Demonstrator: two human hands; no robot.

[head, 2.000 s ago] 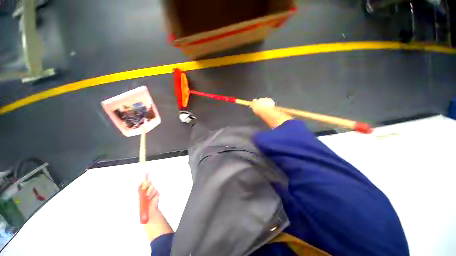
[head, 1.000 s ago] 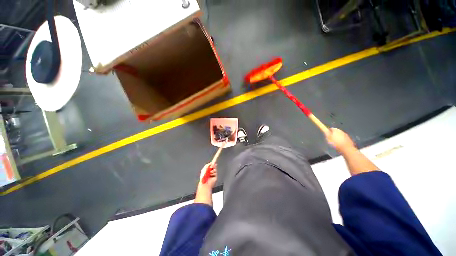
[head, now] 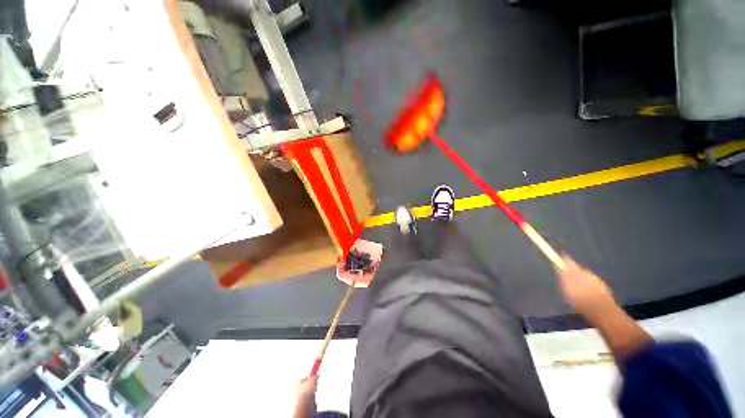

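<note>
My right hand (head: 584, 290) is closed around the wooden handle of the broom (head: 418, 114). The broom's orange-red head is blurred, over the dark floor ahead of my feet. My left hand (head: 305, 395), near the lower edge, is closed around the red grip of the dustpan (head: 369, 272). The pale pink dustpan is beside the corner of the open cardboard carton (head: 356, 175). A dark clump of sweepings (head: 357, 260) lies in the dustpan. Whether the broom's bristles touch the floor cannot be told.
A sewing table (head: 196, 90) with a wood-coloured edge stands at the left, partly over the carton. A yellow line (head: 588, 177) crosses the floor near my shoes (head: 442, 202). A metal-legged stand (head: 625, 69) is at the upper right. White table surface (head: 245, 380) lies along the bottom.
The broom head has moved past the yellow line, farther onto the floor ahead. The dustpan now sits by the carton's corner. The view has shifted, with the sewing table now large at the left.
</note>
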